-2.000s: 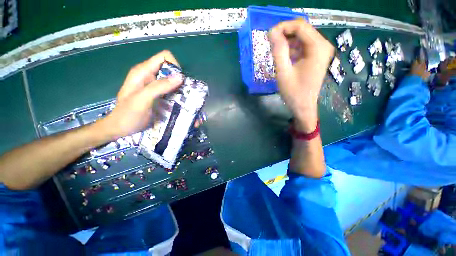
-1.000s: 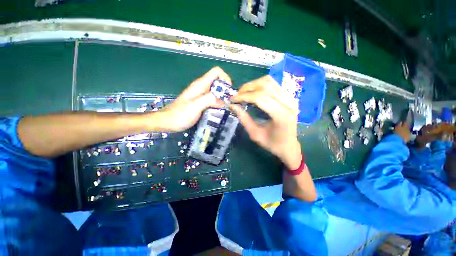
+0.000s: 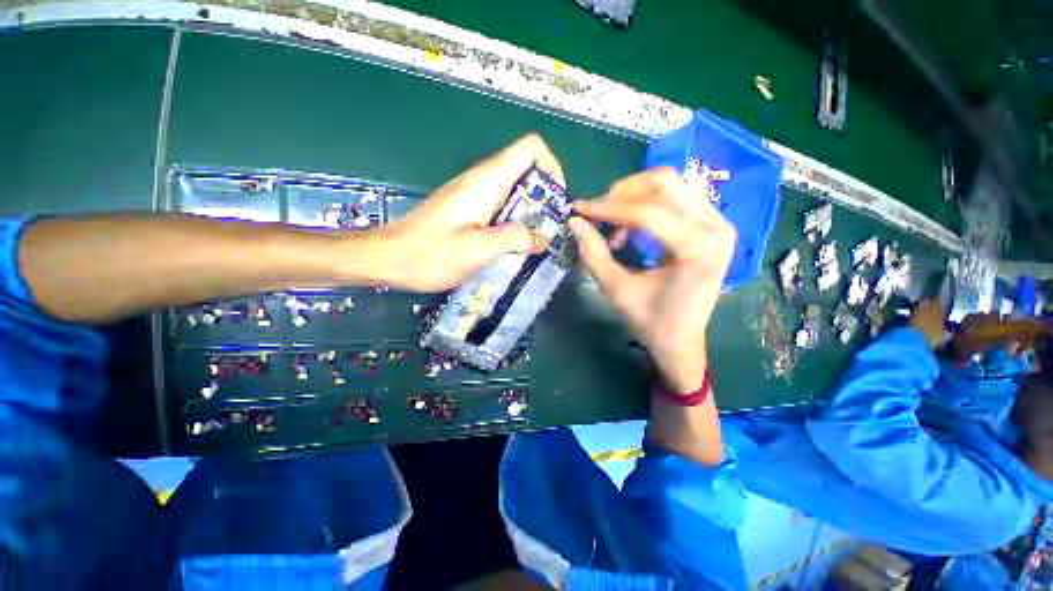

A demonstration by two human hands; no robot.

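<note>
My left hand (image 3: 468,237) holds a phone middle frame (image 3: 499,303) tilted above the compartment tray (image 3: 289,398). The frame is silver-grey with a dark central strip and a dark board area at its upper end. My left thumb lies across it below the board area. My right hand (image 3: 664,248), with a red wristband, has thumb and forefinger pinched at the right edge of the board end. Whether a small part is between these fingertips cannot be told. The tray's cells hold small dark, reddish and whitish components (image 3: 346,367). My left hand and the frame hide part of the tray.
A blue bin (image 3: 756,191) with white and pink bits stands behind my right hand. Silver-white pieces (image 3: 827,263) and crumpled clear film (image 3: 776,335) lie to the right. Beyond the pale rail (image 3: 497,72), the green conveyor carries frames (image 3: 831,87). A person's blue sleeve (image 3: 895,398) is at far right.
My right hand has moved from over the blue bin to the frame's board end. Since the last earlier frame, my left thumb has come down onto the frame. The view has shifted.
</note>
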